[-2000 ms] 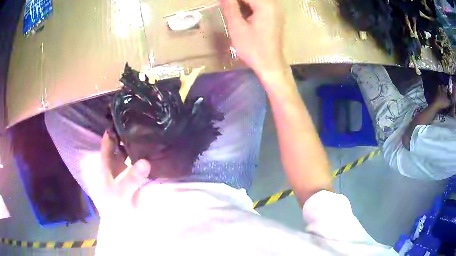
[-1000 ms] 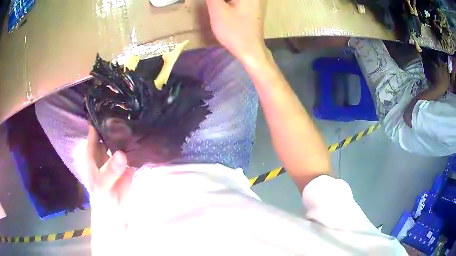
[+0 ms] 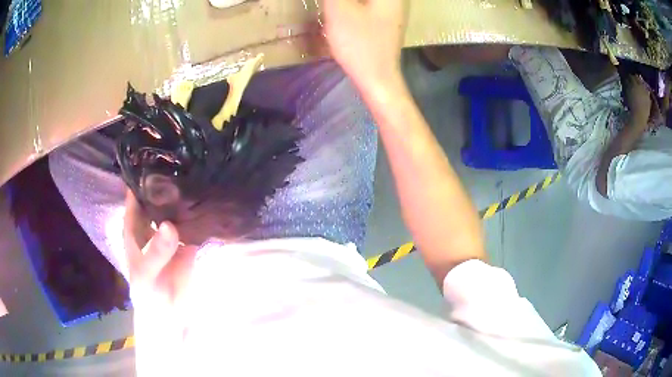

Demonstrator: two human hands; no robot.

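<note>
A black, glossy, jagged hair part (image 3: 221, 158) rests over my lap, with two tan horn-like parts (image 3: 237, 92) sticking out toward the table edge. My left hand (image 3: 153, 247) grips its lower left side, thumb on top. My right hand (image 3: 365, 33) is over the cardboard-covered table at the top edge of the picture. Its fingers are partly cut off, so I cannot tell if it holds something. The white dish (image 3: 227, 3) is cut off by the top edge.
The brown cardboard-covered table (image 3: 88, 66) spans the top. A blue-and-white packet (image 3: 21, 22) lies top left. Black pieces (image 3: 589, 18) lie top right. A blue-edged bin (image 3: 70, 272) is low left. A blue stool (image 3: 505, 121) and a seated person (image 3: 626, 173) are at right, blue boxes (image 3: 626, 331) lower right.
The view has shifted, so the table and dish sit higher in the picture. My left hand keeps its hold on the hair part. My right hand remains over the table.
</note>
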